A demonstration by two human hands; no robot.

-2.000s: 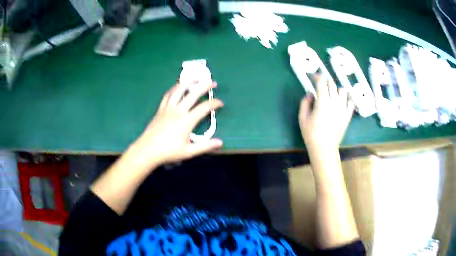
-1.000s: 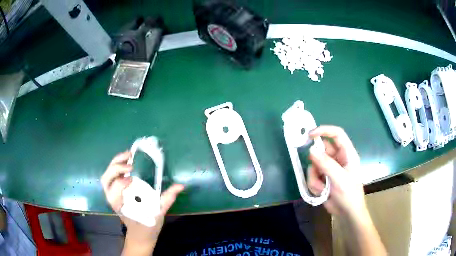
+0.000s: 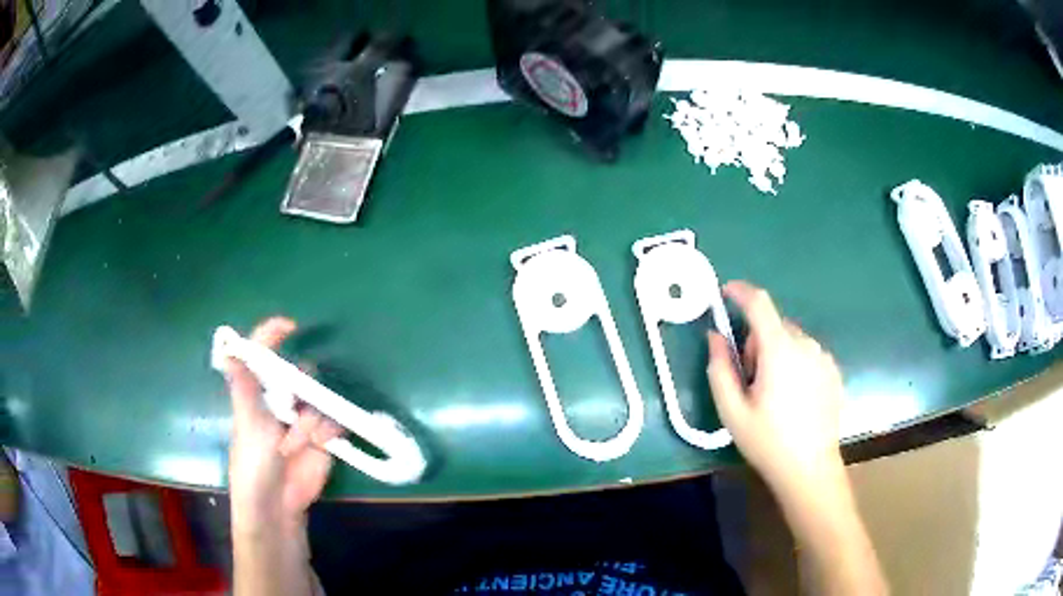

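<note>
My left hand [image 3: 274,448] holds a white plastic housing [image 3: 332,408] tilted above the bench at the left. Two white looped housings lie side by side at the centre: one [image 3: 557,274] on the left, another [image 3: 676,270] on the right, both with the disc end away from me. My right hand [image 3: 775,378] is at the right edge of the second housing, thumb and finger around its side rail; the hidden fingertips make the contact hard to judge. A pile of small white pieces [image 3: 737,130] lies at the back.
Several housings [image 3: 942,262] stand in a row at the right. A black fan [image 3: 579,76] and a black fixture with a silvery plate [image 3: 332,178] are at the back. A cardboard carton [image 3: 921,506] is below the bench at right, a red stool [image 3: 146,530] at lower left.
My left hand has turned its housing, so the loop now points towards the lower right. The right-hand housing now lies straighter, close beside the centre one. My right hand's fingers are less curled around it.
</note>
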